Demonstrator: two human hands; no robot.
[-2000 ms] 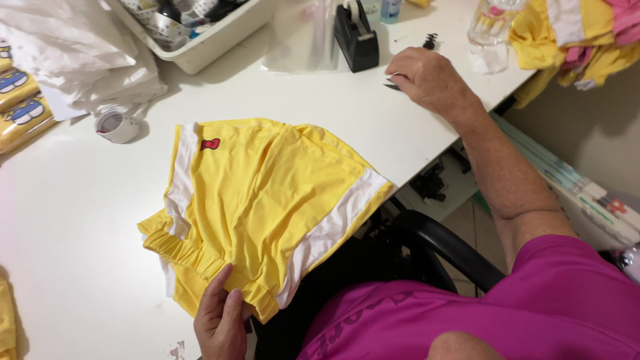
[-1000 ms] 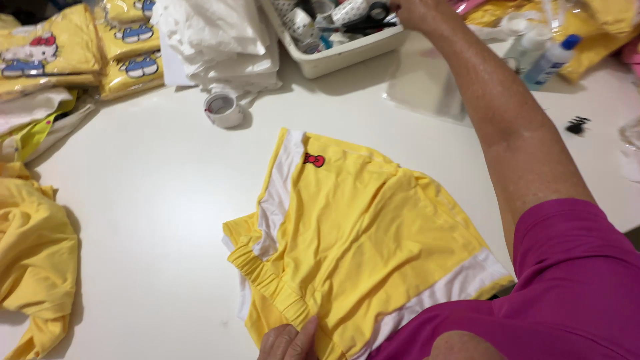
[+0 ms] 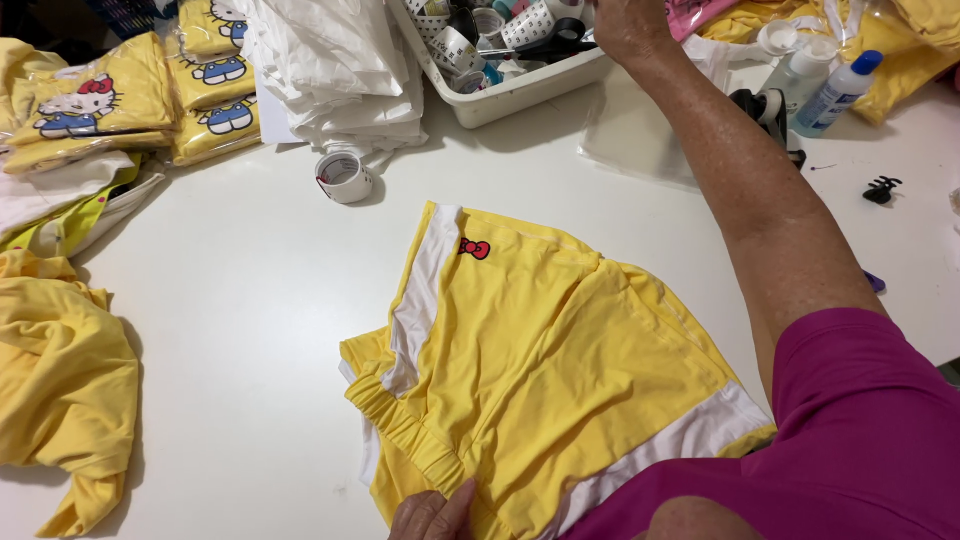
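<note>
Yellow shorts [image 3: 525, 352] with white side panels and a red bow print lie on the white table. At the bottom edge, my left hand [image 3: 433, 516] rests on their gathered elastic waistband [image 3: 409, 431]; whether the fingers pinch the cloth cannot be told. My right arm stretches up and away, and my right hand [image 3: 630, 30] is at the top edge, by the right end of a white plastic bin [image 3: 525, 101]. Its fingers are cut off by the frame. Black-handled scissors [image 3: 559, 41] and several rolls of printed tape or labels lie in the bin.
A label roll [image 3: 343, 178] stands near white plastic bags [image 3: 337, 67]. Packed yellow garments [image 3: 105, 97] are at upper left, a crumpled yellow garment [image 3: 67, 375] at left. A blue-capped bottle [image 3: 836, 94], a tape dispenser [image 3: 772, 112] and a black hair claw [image 3: 882, 190] are at right.
My right hand has moved from beside the tape dispenser to the bin. My left hand has stayed at the waistband. The view has swung to the left.
</note>
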